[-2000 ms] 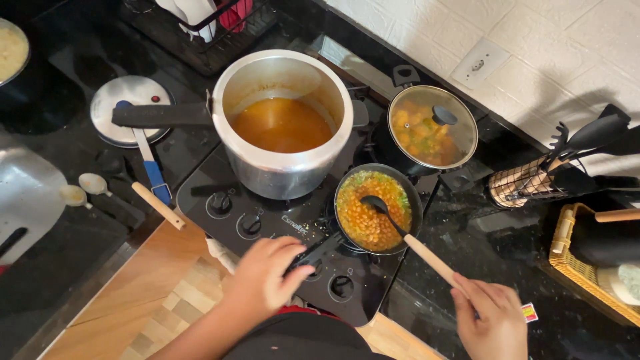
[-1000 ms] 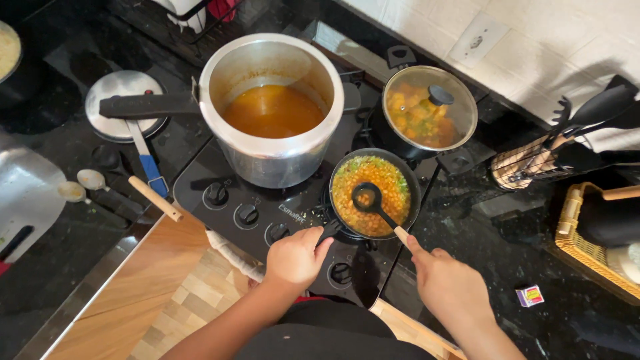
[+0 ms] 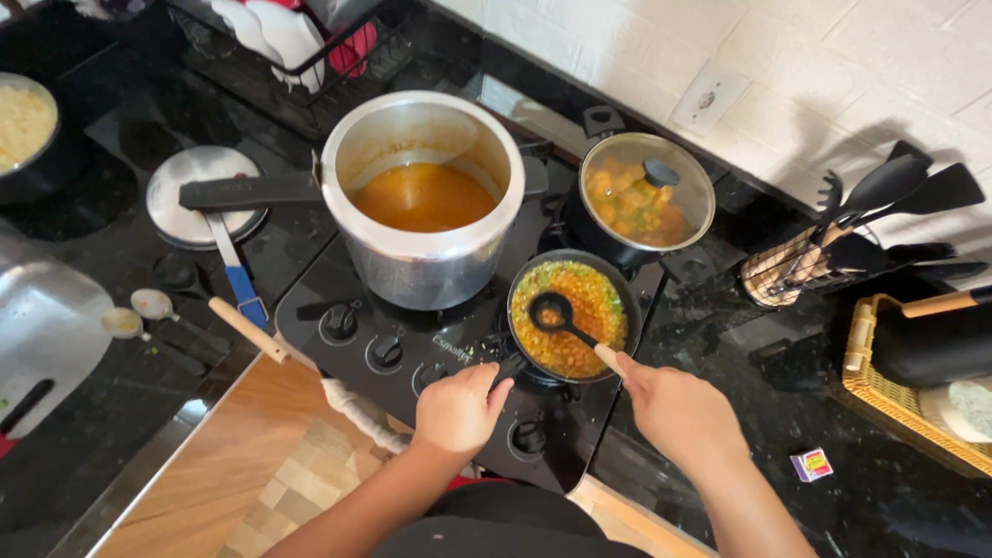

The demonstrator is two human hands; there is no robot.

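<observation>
My left hand point(image 3: 461, 407) grips the black handle of a small frying pan point(image 3: 637, 310), which stands on the front right burner. In the pan lie beans in an orange broth with green bits. My right hand point(image 3: 682, 415) holds the wooden handle of a black ladle point(image 3: 552, 311), its bowl down in the beans with some of them inside. Behind and left of the pan is a tall aluminium pressure cooker pot point(image 3: 426, 267) holding orange-brown broth. A black pot with a glass lid point(image 3: 682, 190) stands behind the pan, with orange chunks of food under the glass.
Left of the cooktop point(image 3: 457, 349) lie the pressure cooker's lid point(image 3: 198, 182), used spoons point(image 3: 153, 304), a second ladle with a wooden handle point(image 3: 248, 329) and a metal tray point(image 3: 54, 310). At the right are a utensil holder point(image 3: 783, 267), a wicker basket point(image 3: 891, 391) and a matchbox point(image 3: 812, 464).
My left hand, apart from the pan's handle two seconds ago, has closed on it. The ladle has shifted within the beans, and my right hand has moved closer to the pan.
</observation>
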